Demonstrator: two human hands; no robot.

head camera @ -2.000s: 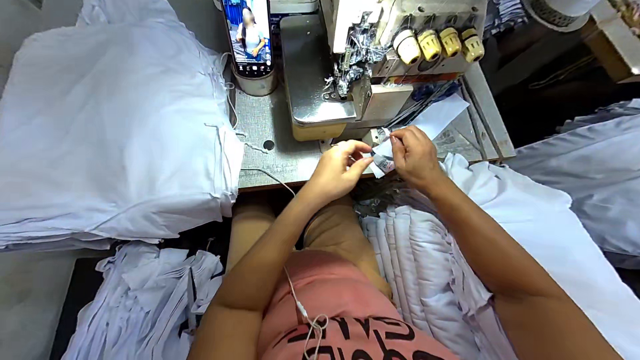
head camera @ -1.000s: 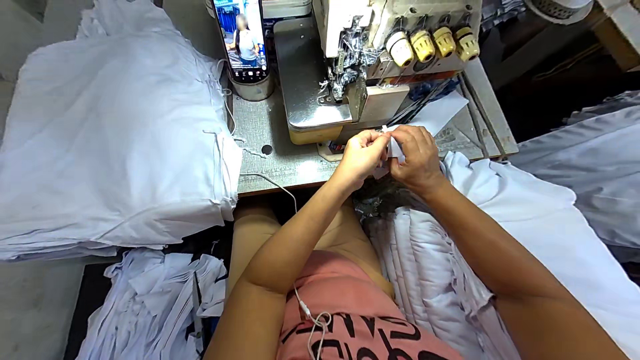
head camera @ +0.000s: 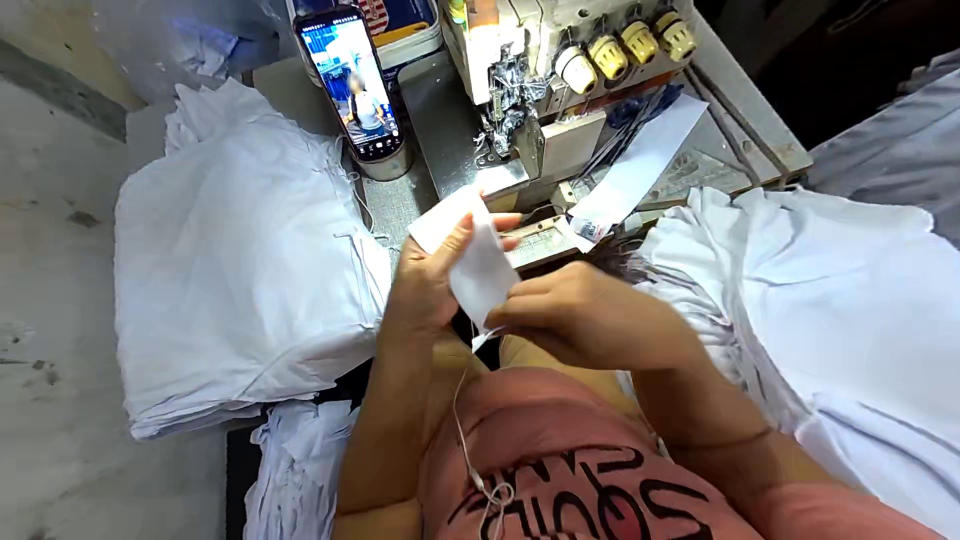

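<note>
A folded white fabric strip (head camera: 480, 270) is held between my two hands, in front of an overlock sewing machine (head camera: 517, 67). My left hand (head camera: 439, 274) grips its upper part, with the thumb lying on the cloth. The fingertips of my right hand (head camera: 577, 311) pinch its lower end, where a small white piece sticks out. Just beyond my hands, another white strip (head camera: 637, 169) lies on the machine table, with a small printed label (head camera: 589, 227) at its near end.
A tall stack of white fabric pieces (head camera: 240, 255) stands on the left, more white cloth (head camera: 847, 300) on the right. A phone (head camera: 352, 82) leans upright behind a metal can (head camera: 388, 165). Narrow white scraps (head camera: 300, 465) hang at lower left. An earphone cable (head camera: 465, 442) runs over my lap.
My hands were close together at the table edge with a small white piece; now they hold a longer white strip between them, my right hand lower and nearer my body.
</note>
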